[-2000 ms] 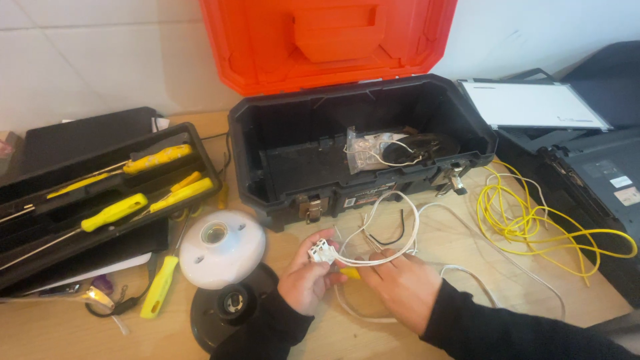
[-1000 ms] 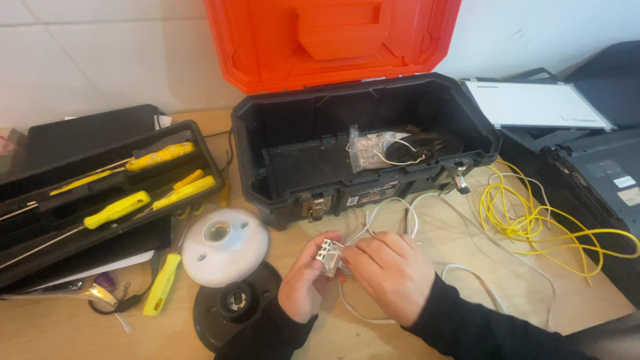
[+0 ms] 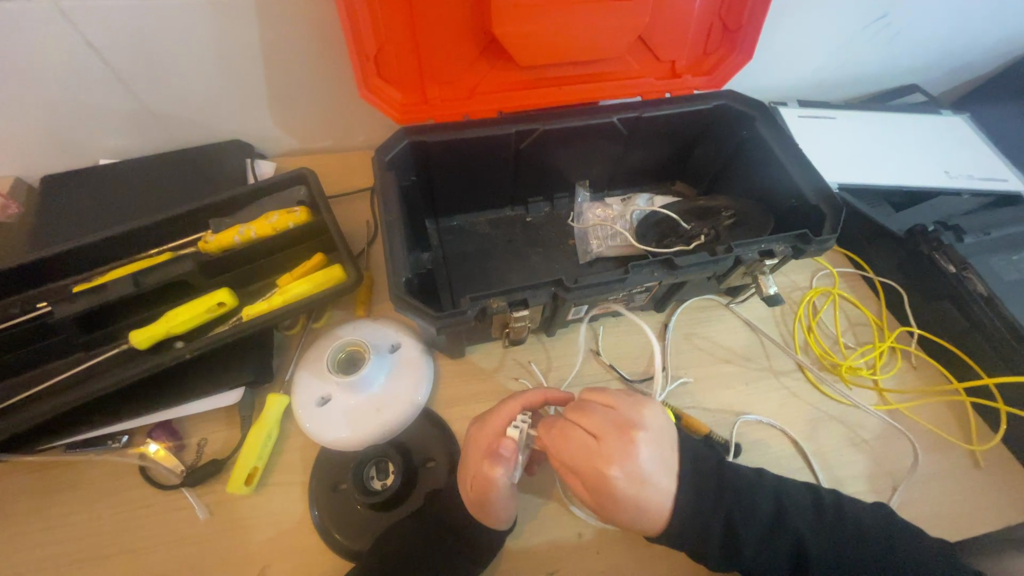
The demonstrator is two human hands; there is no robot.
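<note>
A small white terminal block (image 3: 520, 438) is held between the thumb and fingers of my left hand (image 3: 492, 460), low in the middle. My right hand (image 3: 612, 456) is closed around what looks like a thin wire end at the block's right side; its fingertips hide most of it. White cable (image 3: 658, 352) loops up behind my fingers, and loose wire ends stick out above them. Part of a yellow-handled tool (image 3: 694, 424) lies just behind my right wrist. A white lamp holder (image 3: 364, 392) rests against a dark brown one (image 3: 344, 504), left of my left hand.
Behind my hands stands a black toolbox (image 3: 512, 308) with its orange lid (image 3: 560, 56) raised; a plastic bag (image 3: 604, 228) lies inside. A tray (image 3: 316, 188) of yellow-handled screwdrivers is at left, with another screwdriver (image 3: 260, 448) beside it. Coiled yellow wire (image 3: 864, 352) lies at right, near an opened black case (image 3: 928, 280).
My right hand has moved in to the terminal block since two seconds ago, when it was on the cable further right. The yellow-handled tool behind my right wrist now shows more.
</note>
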